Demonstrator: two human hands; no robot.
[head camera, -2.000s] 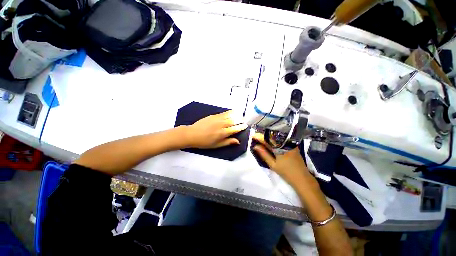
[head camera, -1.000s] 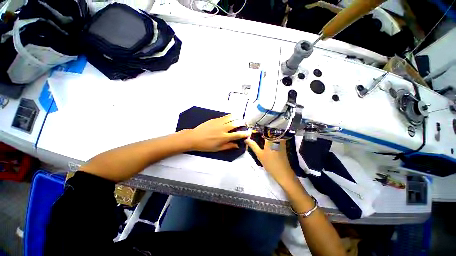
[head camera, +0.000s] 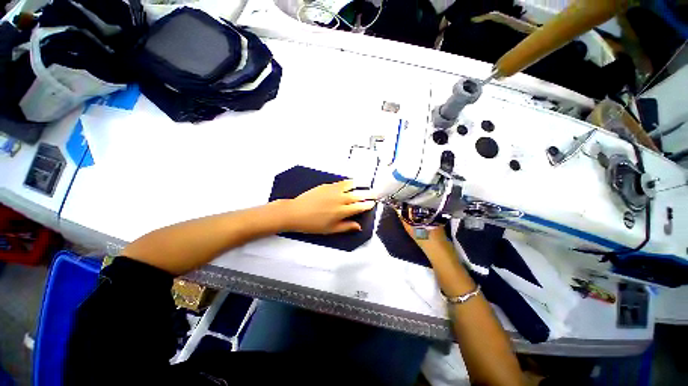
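A dark octagon-like panel (head camera: pixel 302 179) lies flat left of the needle. My left hand (head camera: pixel 328 209) rests on it with fingers spread, fingertips near the presser foot. A second dark panel (head camera: pixel 400 243) lies right of it across a narrow white strip. My right hand (head camera: pixel 428 232) is partly hidden under the sewing machine head (head camera: pixel 543 226); its fingertips are near the needle area and their grip is not clear. More joined dark panels (head camera: pixel 520 305) with white fabric lie to the right of my right wrist.
A stack of cut panels (head camera: pixel 192 45) and a loose black and white bundle (head camera: pixel 64 94) are at upper left. Thread snips (head camera: pixel 594 290) lie at right. The edge ruler (head camera: pixel 302 295) runs along the table front. A blue crate (head camera: pixel 56 301) stands below left. A tan handle (head camera: pixel 554 38) is above the head.
My right hand has moved from beside my left fingertips to further under the machine head, uncovering more of the second dark panel. My left hand stays on the left panel. The view has shifted slightly.
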